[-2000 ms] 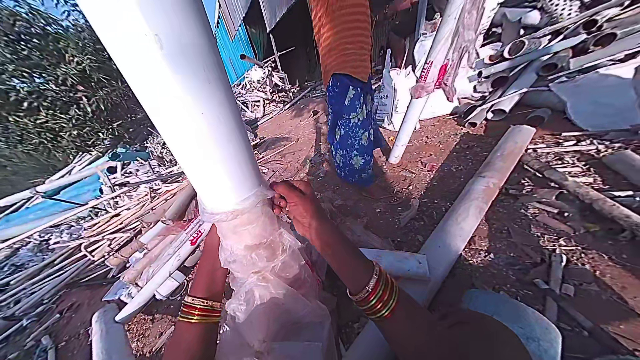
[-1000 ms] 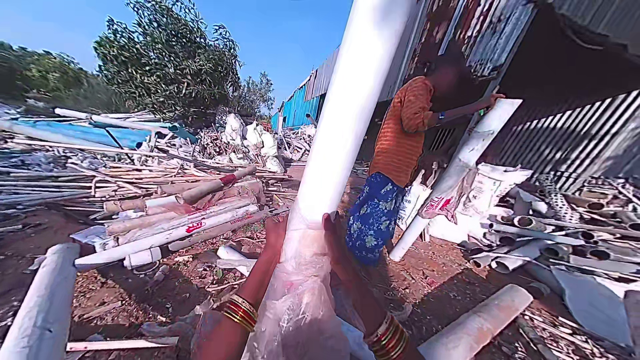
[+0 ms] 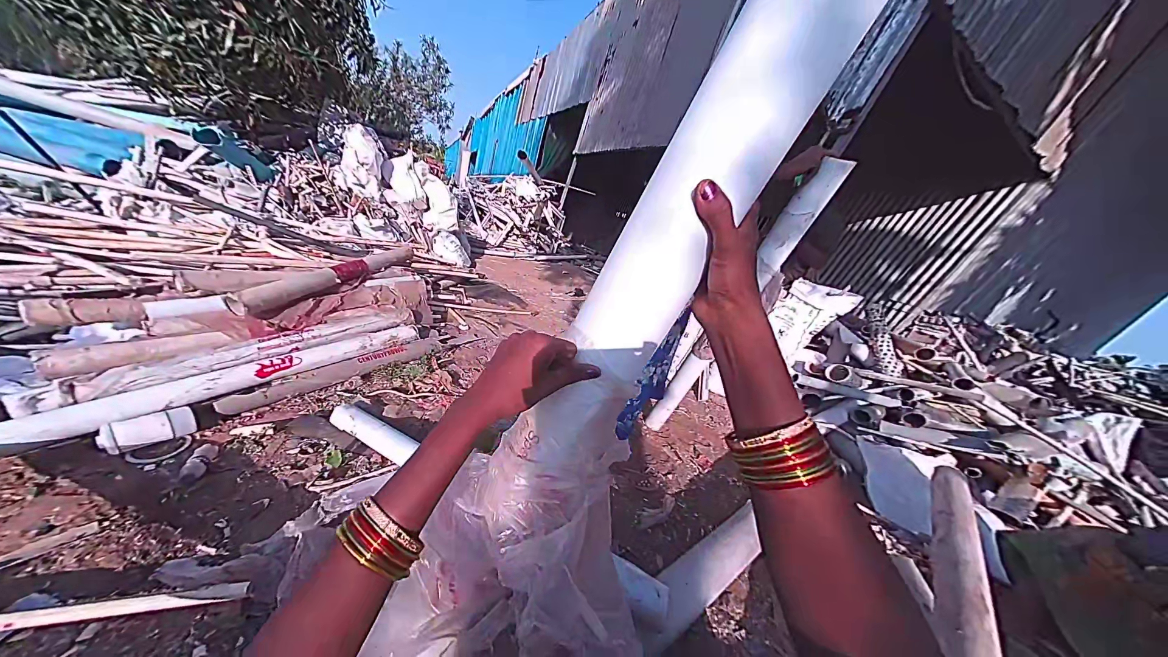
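A wide white plastic pipe (image 3: 721, 155) leans up and to the right before me. Crumpled clear plastic film (image 3: 538, 511) wraps its lower part. My left hand (image 3: 534, 370) is curled at the upper edge of the film, on the pipe's left side, fingers pinched on the film. Higher up, my right hand (image 3: 730, 246) grips the pipe from the right, thumb raised along it. Bangles circle both wrists. The pipe's lower end is hidden by the film.
Behind my pipe, a mostly hidden person holds another white pipe (image 3: 803, 219). Stacked pipes (image 3: 274, 360) lie at left, a scrap-pipe heap (image 3: 985, 392) at right. Several white pipes lie on the ground near me. A corrugated metal shed (image 3: 639, 82) stands behind.
My right hand has moved up the pipe, away from the film's edge. The pipe leans further right, now covering most of the other person. The view has shifted.
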